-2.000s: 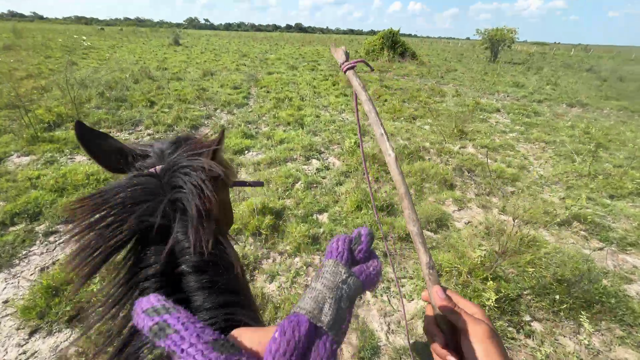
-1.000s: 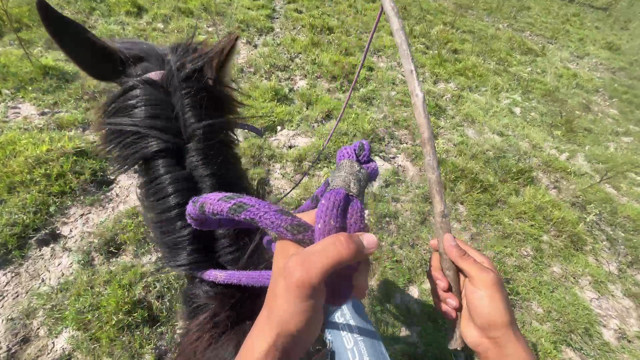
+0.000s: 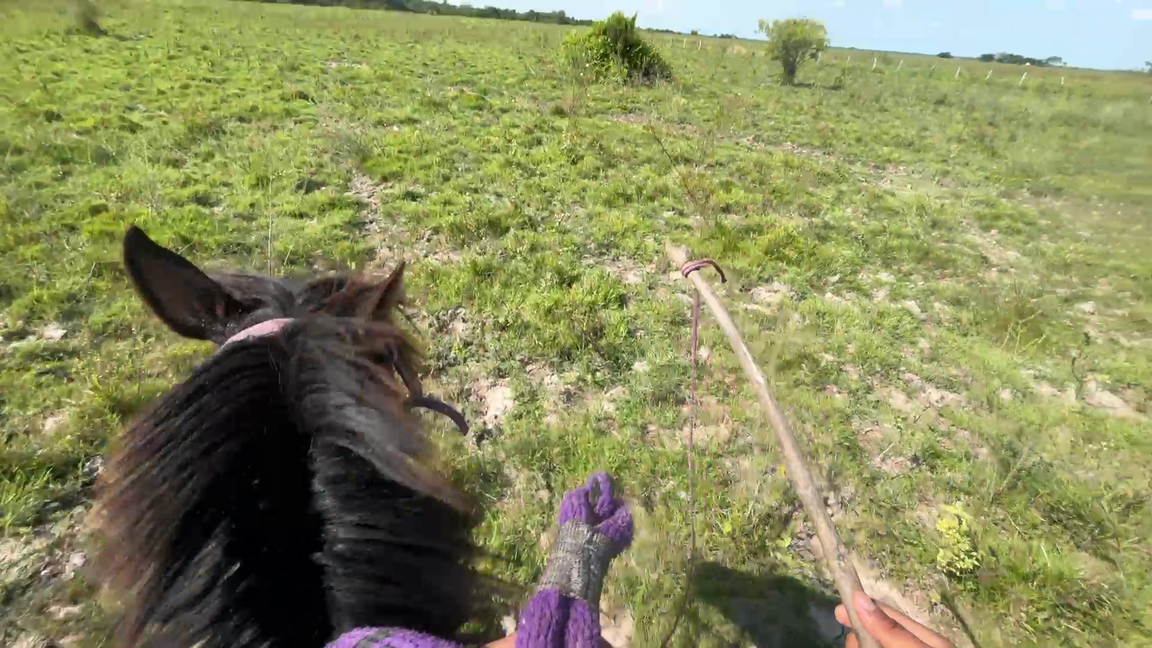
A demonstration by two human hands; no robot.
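Ahead of me on the left are the head and neck of a dark horse (image 3: 297, 450), with a pink strap (image 3: 259, 330) behind its ears. A thick purple braided rope (image 3: 560, 612), bound with grey near its knotted end, rises at the bottom middle. Only a sliver of my left hand (image 3: 504, 641) shows beside the rope at the lower edge; its fingers are hidden. My right hand (image 3: 886, 623), partly cut off at the bottom right, grips a long wooden stick (image 3: 774, 405) pointing up and left. A thin purplish cord (image 3: 695, 360) is tied at its tip and hangs down.
Grassy ground with bare dirt patches surrounds the horse. A leafy bush (image 3: 616, 49) and a small tree (image 3: 792, 45) stand farther off, with fence posts (image 3: 958, 72) at the back right. A shadow (image 3: 760, 603) lies on the grass below the stick.
The view has tilted up since one second ago, when both hands showed and the left held the purple rope. The stick's tip, out of frame then, is visible again and leans left.
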